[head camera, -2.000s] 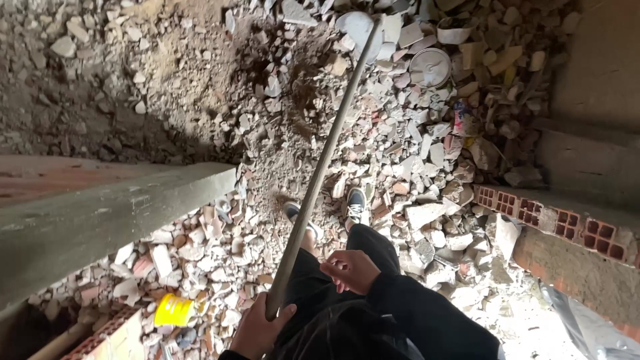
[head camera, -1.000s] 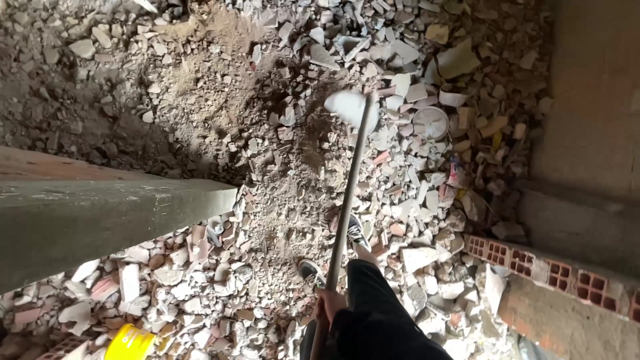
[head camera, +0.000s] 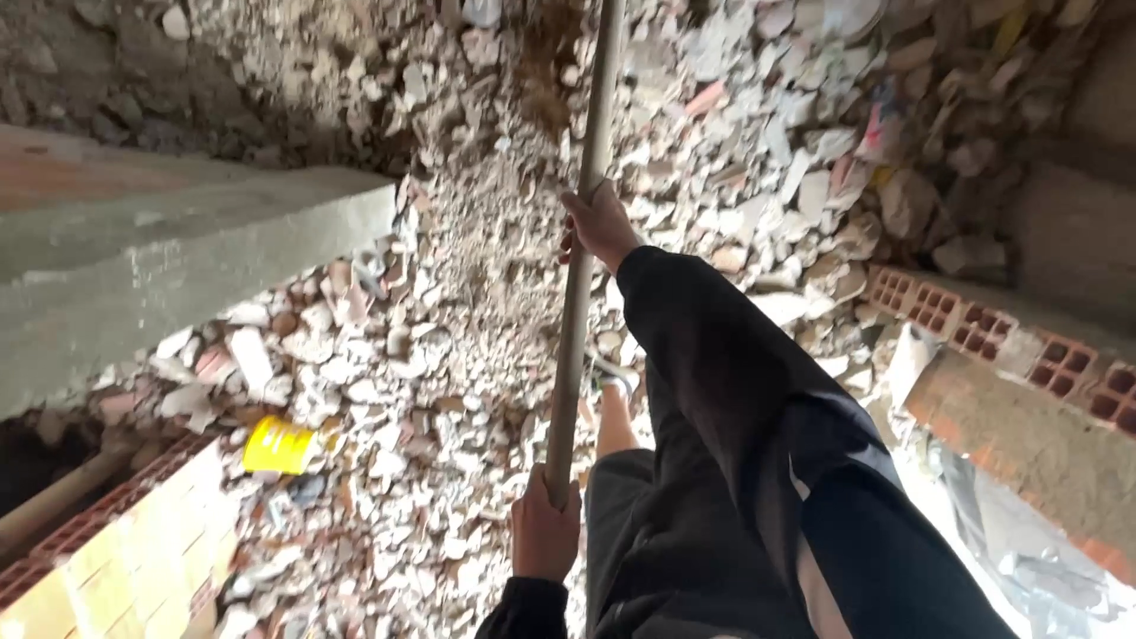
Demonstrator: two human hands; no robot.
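A long round pole (head camera: 572,337), seemingly a wooden tool handle, runs from the bottom middle up past the top edge of the view. Around its lower end my left hand (head camera: 545,528) is closed. Farther up the same pole, my right hand (head camera: 602,222) grips it, with the dark sleeve reaching in from the lower right. The pole's far end lies outside the frame. Below it spreads broken rubble (head camera: 479,266) of stones, tile and brick pieces. One shoe (head camera: 614,374) shows on the rubble beside the pole.
A concrete-edged slab (head camera: 195,257) juts in from the left. A yellow container (head camera: 277,445) lies on the rubble at lower left, near a broken hollow-brick wall (head camera: 115,550) and another pole (head camera: 62,501). On the right is a wall edge of hollow red bricks (head camera: 981,330).
My right hand, close to the body two seconds ago, is now well up the pole. The pole's far end, seen before over the rubble, has left the view. The view has shifted.
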